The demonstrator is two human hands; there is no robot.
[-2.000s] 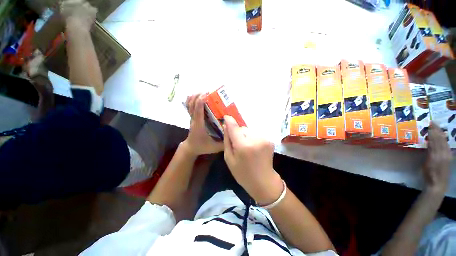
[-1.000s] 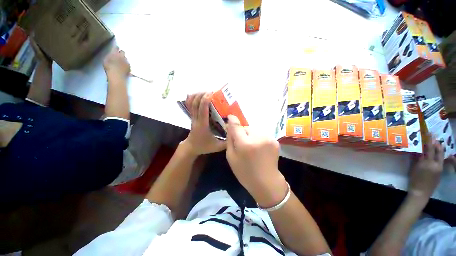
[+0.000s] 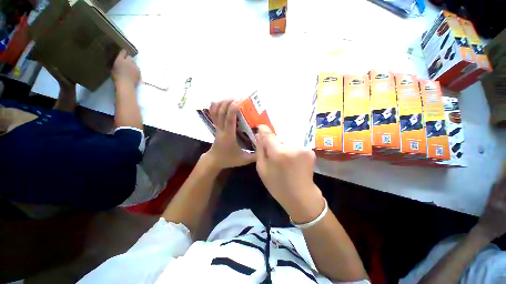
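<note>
A retail box with an orange end and a barcode is held in front of my body, just over the table's near edge. My left hand grips its left side, with the fingers over the top. My right hand is at the near right side of the box, fingertips closed against its orange end. The fingertips and anything between them are partly hidden, so I cannot tell if they hold a flap or a small tool.
Several upright retail boxes stand in a row at right, more behind them. One box stands at the top. A yellow-green object lies left of my hands. A person at left handles a brown carton; another person's arm is at right.
My hands have stayed at the box with only slight movement. The person at left has tilted the brown carton and touches it. The hand at far right has drawn away from the boxes.
</note>
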